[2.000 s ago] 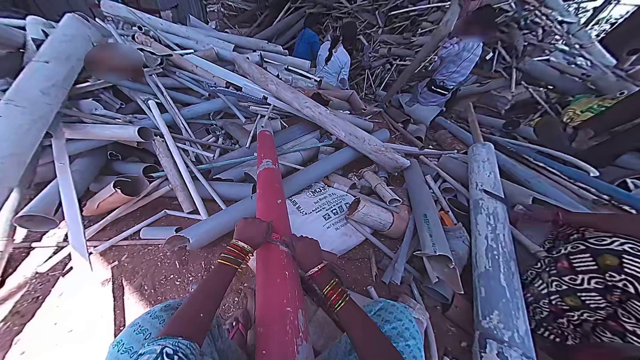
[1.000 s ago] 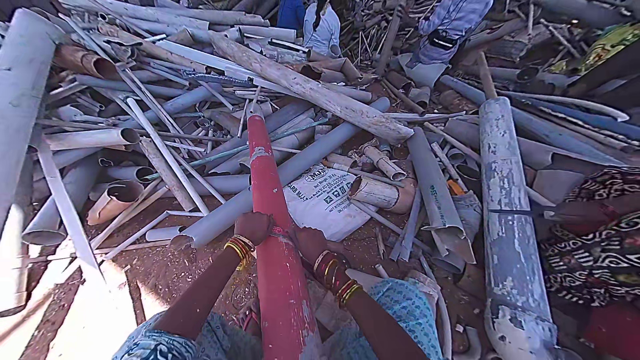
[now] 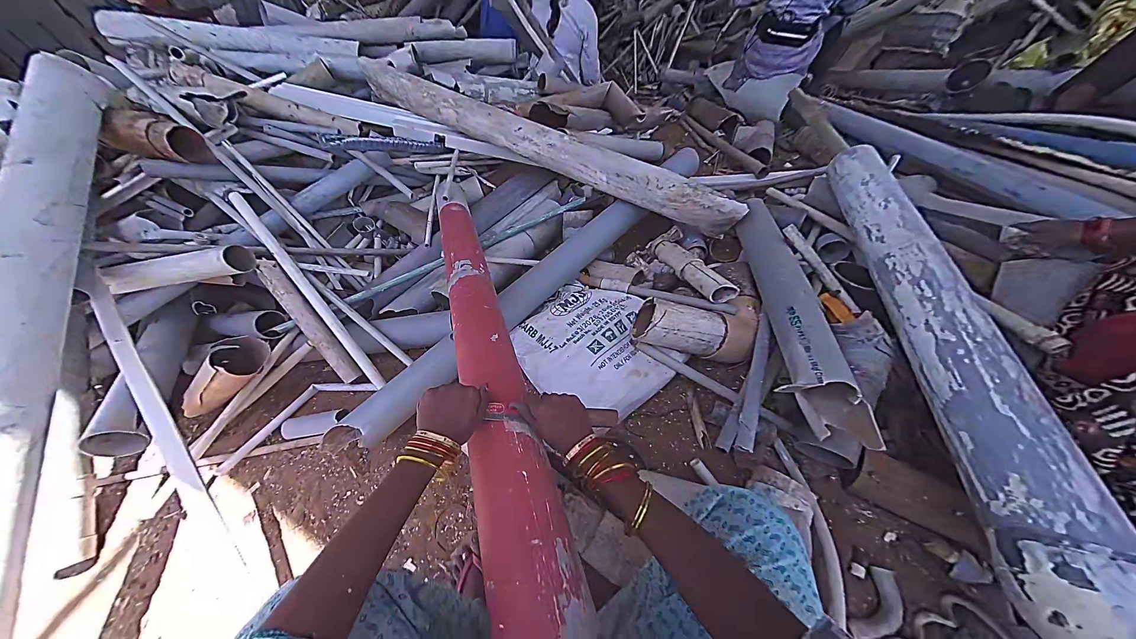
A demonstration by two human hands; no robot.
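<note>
A long red pipe (image 3: 519, 497) with scraped pale patches runs from my lap toward the pile. Across its upper side lies a narrow hand tool (image 3: 510, 411), mostly covered by my fingers; its material and blade cannot be made out. My left hand (image 3: 451, 412) is closed around the tool's left end, at the pipe's left edge. Gripping its other side is my right hand (image 3: 559, 421), beside which a wooden handle-like piece (image 3: 603, 417) sticks out. The pipe's far end rests among the scrap, near a grey pipe (image 3: 568, 257) that crosses beneath it.
Scrap pipes surround me, with a weathered pole (image 3: 550, 151) across the heap. A printed white sack (image 3: 595, 346) lies ahead. At right, a co-worker's hand (image 3: 1096, 235) is near a large grey pipe (image 3: 967, 364). Other people (image 3: 572, 40) are behind the heap.
The view has tilted downward since the oldest frame. The co-worker's hand, nearer the grey pipe a second ago, is now farther up and right. My hands remain on the tool over the red pipe.
</note>
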